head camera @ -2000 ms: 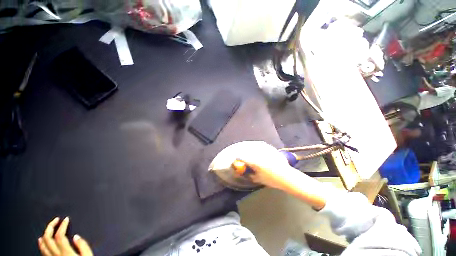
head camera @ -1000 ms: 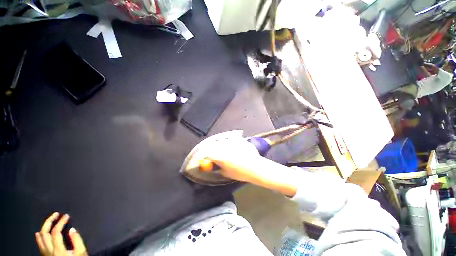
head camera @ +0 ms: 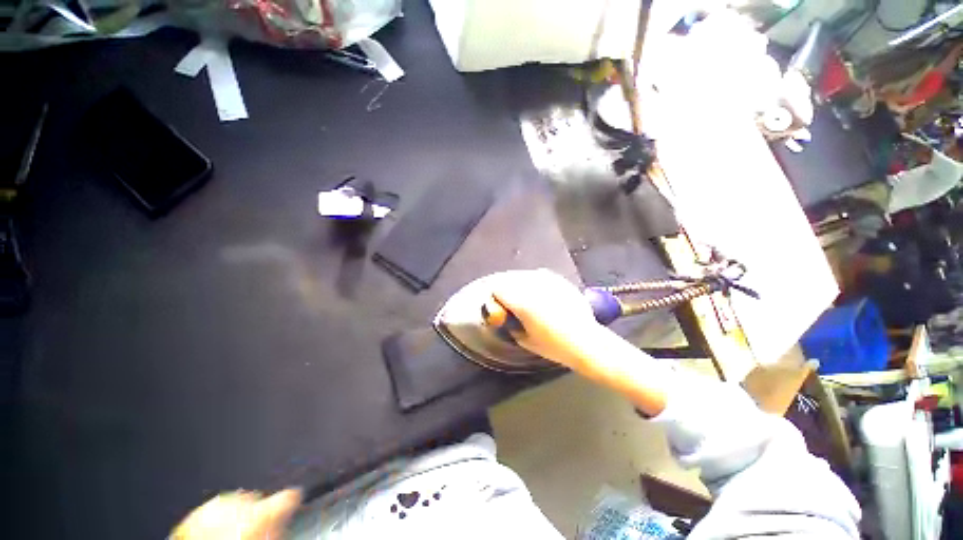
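My right hand (head camera: pixel 544 316) is closed on the handle of the steam iron (head camera: pixel 475 329), whose pointed tip faces left. The iron covers the right part of a black cut piece (head camera: pixel 422 367) near the table's front edge. A stack of black pieces (head camera: pixel 435 237) lies behind it, with a white scrap and dark threads (head camera: pixel 343 203) to its left. My left hand (head camera: pixel 238 517) is blurred and cut off by the bottom edge; I cannot tell whether it holds anything.
A smartphone (head camera: pixel 158 158) lies at the back left of the table, with scissors (head camera: pixel 19 190) at the far left. White strips (head camera: pixel 222 79) and a clear bag with red contents (head camera: pixel 301 21) are at the back. A white box (head camera: pixel 517 37) stands back right. The iron's hose (head camera: pixel 665 290) runs right.
The iron moved left over the black piece, then back right, uncovering the piece's left part. My left hand moved right along the table's front edge, towards my body.
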